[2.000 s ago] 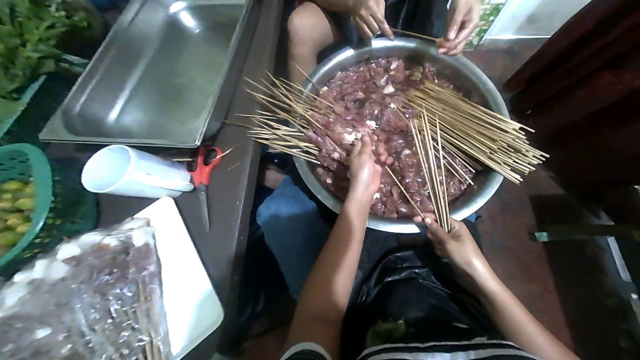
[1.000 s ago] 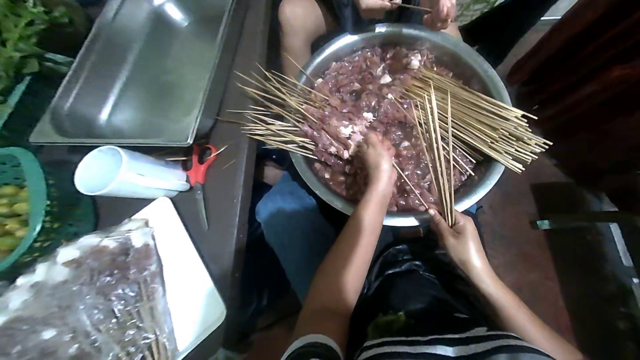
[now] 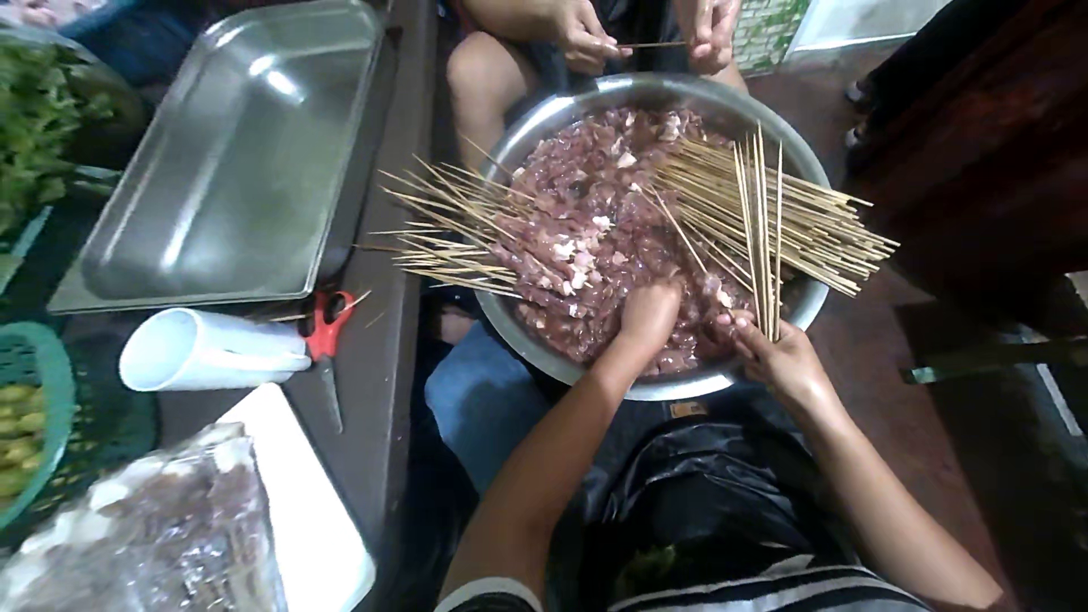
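Note:
A round metal basin (image 3: 557, 365) full of raw cut meat (image 3: 595, 183) rests over the laps. My left hand (image 3: 653, 310) is sunk in the meat near the basin's close side; its fingers are hidden, so what it holds cannot be seen. At the near right rim my right hand (image 3: 778, 344) grips several upright bamboo skewers (image 3: 761, 229); another skewer with some meat on it leans by its fingertips. A thick bundle of bare skewers (image 3: 790, 217) lies over the right rim. Loaded skewers (image 3: 459, 225) jut out over the left rim.
On the dark table at left are a steel tray (image 3: 229, 153), a white plastic pitcher (image 3: 212, 350), red-handled scissors (image 3: 327, 348), a white board (image 3: 310, 510) and bagged meat skewers (image 3: 161, 527). Another person's hands (image 3: 586, 38) hold a skewer beyond the basin. A green basket (image 3: 55, 382) holds small fruit.
My left hand has moved from the middle of the basin, where its fingers showed, down into the meat nearer the close side. My right hand stays at the rim with the skewers.

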